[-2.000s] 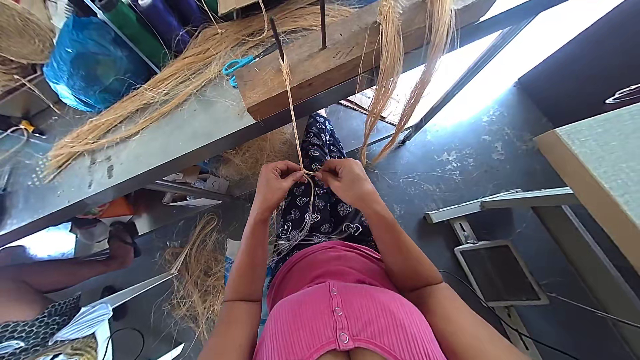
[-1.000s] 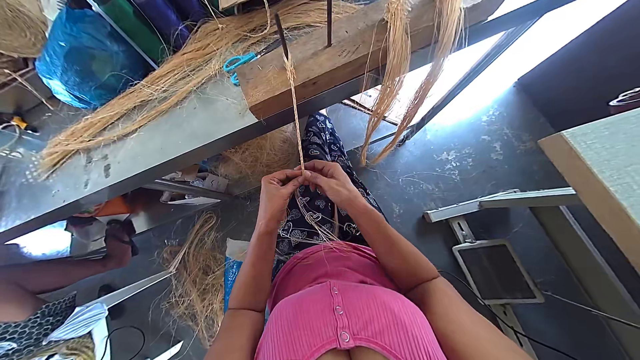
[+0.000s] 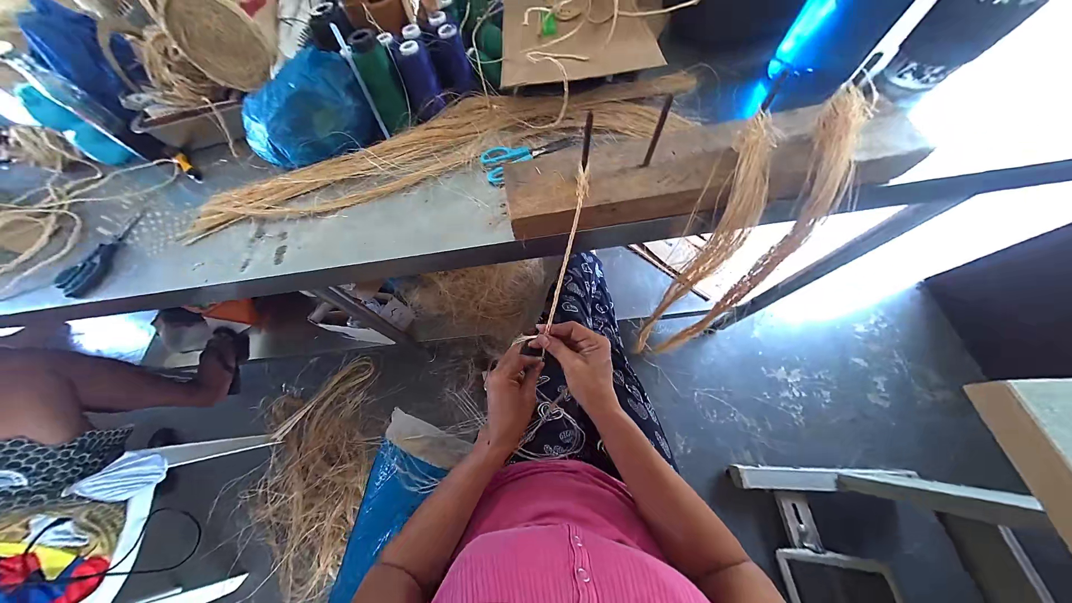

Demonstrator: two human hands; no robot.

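Note:
A braided or twisted cord of pale plant fibre [image 3: 568, 251] runs taut from a metal peg [image 3: 588, 134] in a wooden block [image 3: 553, 197] down to my hands above my lap. My left hand [image 3: 512, 387] pinches fibre at the cord's lower end, its fingers partly hiding the strands. Touching the cord just beside it, my right hand [image 3: 578, 356] grips it between thumb and fingers. Loose pale strands [image 3: 553, 427] lie over my patterned dark trousers. Two fibre hanks [image 3: 749, 193] [image 3: 837, 142] hang from the block's right part.
On the metal bench [image 3: 352, 243] lie a long fibre bundle [image 3: 402, 163], blue-handled scissors [image 3: 507, 157], thread spools [image 3: 419, 75] and dark-handled pliers or snips [image 3: 88, 268]. A fibre heap [image 3: 318, 477] is on the floor at left, near another person's leg [image 3: 142, 381]. A metal frame [image 3: 879, 486] stands right.
My hands stay at the cord's lower end; they were slightly apart, then close together, and now the left sits lower than the right. The view has shifted to show more of the bench.

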